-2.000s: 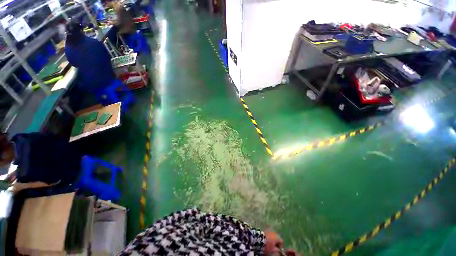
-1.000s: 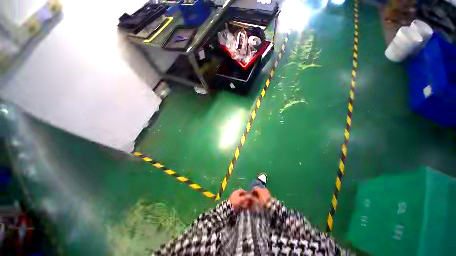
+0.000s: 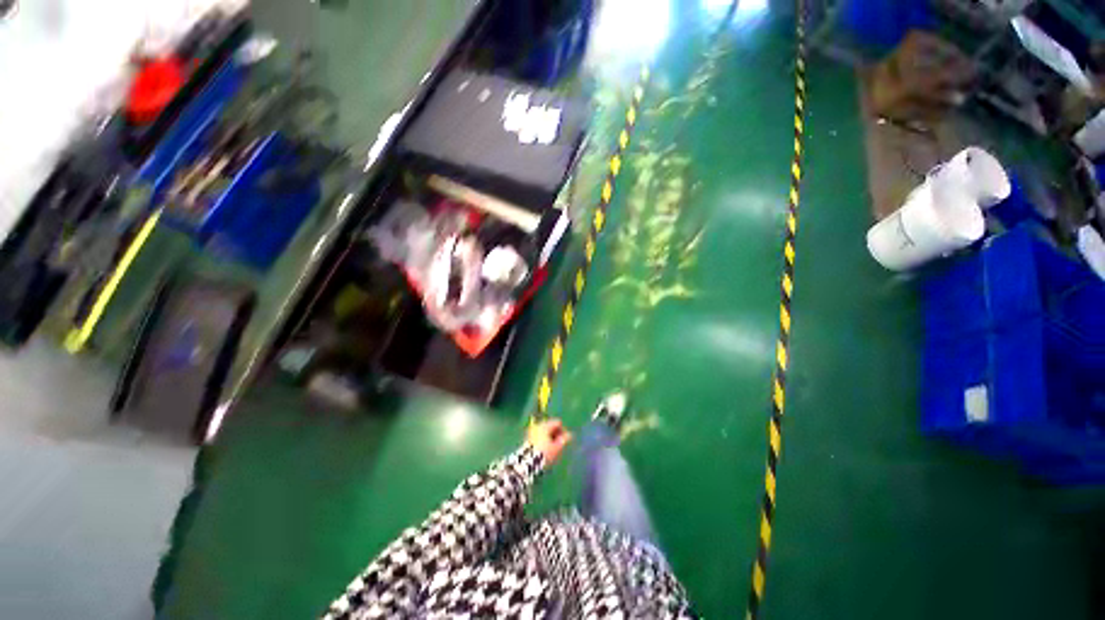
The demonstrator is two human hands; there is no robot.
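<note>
My left hand (image 3: 551, 438) is small and blurred at the lower middle, at the end of a black-and-white checked sleeve (image 3: 467, 521). Its fingers look bent, and I cannot tell whether it holds anything. My right hand is not in view. Ahead and left of my hand, a red bin (image 3: 475, 337) with clear bags and pale items sits low beside the bench. A black and grey container (image 3: 485, 139) is behind it.
A bench at the left bears a blue bin (image 3: 269, 212) and a dark tray (image 3: 182, 357). Striped tape lines (image 3: 784, 309) run along the green floor (image 3: 679, 484). At the right are large blue bins (image 3: 1012, 351) and white cylinders (image 3: 927, 224).
The view has turned right and moved closer to the bench and red bin. My hands were together at my front; now only the left shows, held out. A leg is stepping forward.
</note>
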